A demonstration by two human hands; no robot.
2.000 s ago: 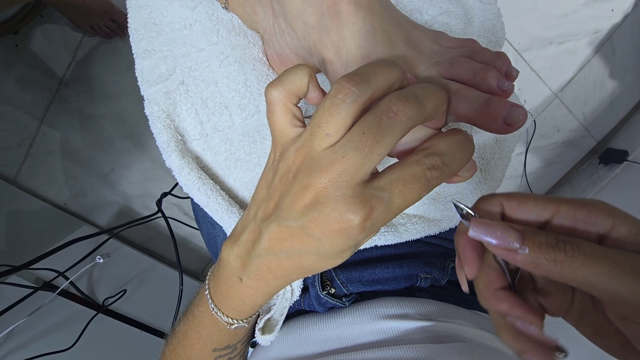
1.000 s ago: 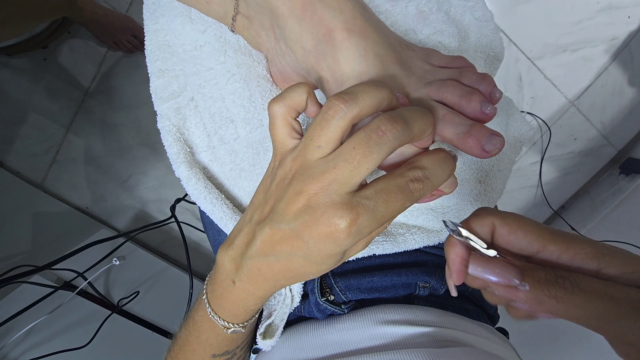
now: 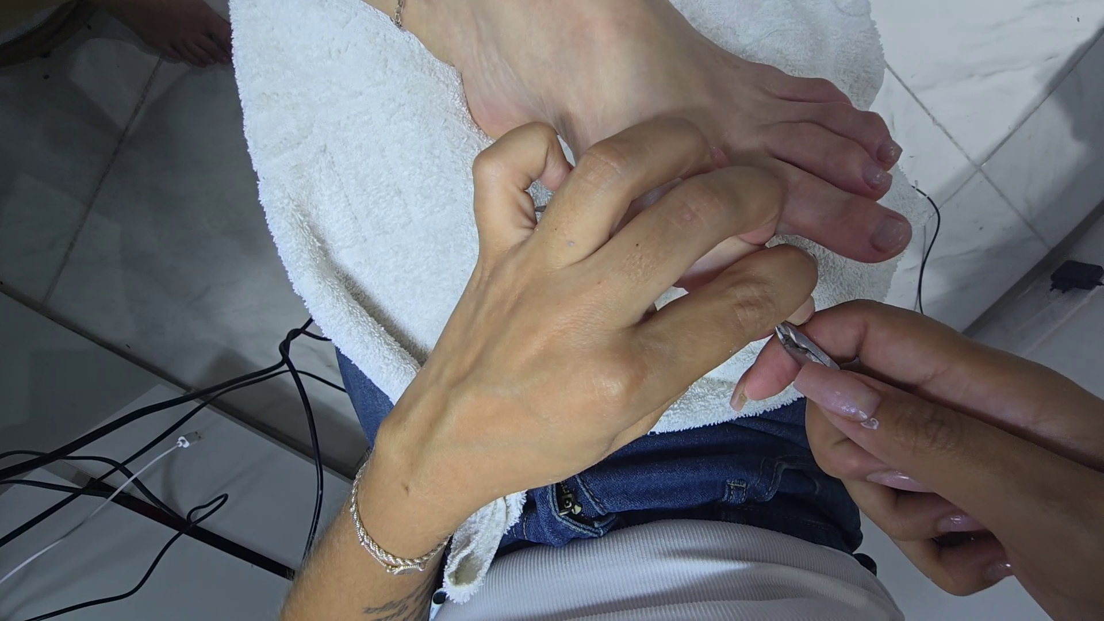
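Observation:
A person's bare foot (image 3: 638,78) rests on a white terry towel (image 3: 345,181) over my lap, toes pointing right. My left hand (image 3: 604,319) lies across the foot with curled fingers and grips its front part by the big toe (image 3: 862,228). Between the thumb and index finger of my right hand (image 3: 923,414) are small metal cuticle nippers (image 3: 804,347), their tip beside my left index fingertip. The nippers' handles are mostly hidden in my right hand. My left fingertips are partly hidden behind the foot.
Black cables (image 3: 297,371) and a white cable (image 3: 185,440) run at the lower left. A thin black cord (image 3: 930,250) lies on the marble-look floor tiles at the right. Another bare foot (image 3: 172,30) shows at the upper left.
My right hand with the nippers has come in closer to my left fingertips. My left hand keeps its hold on the foot.

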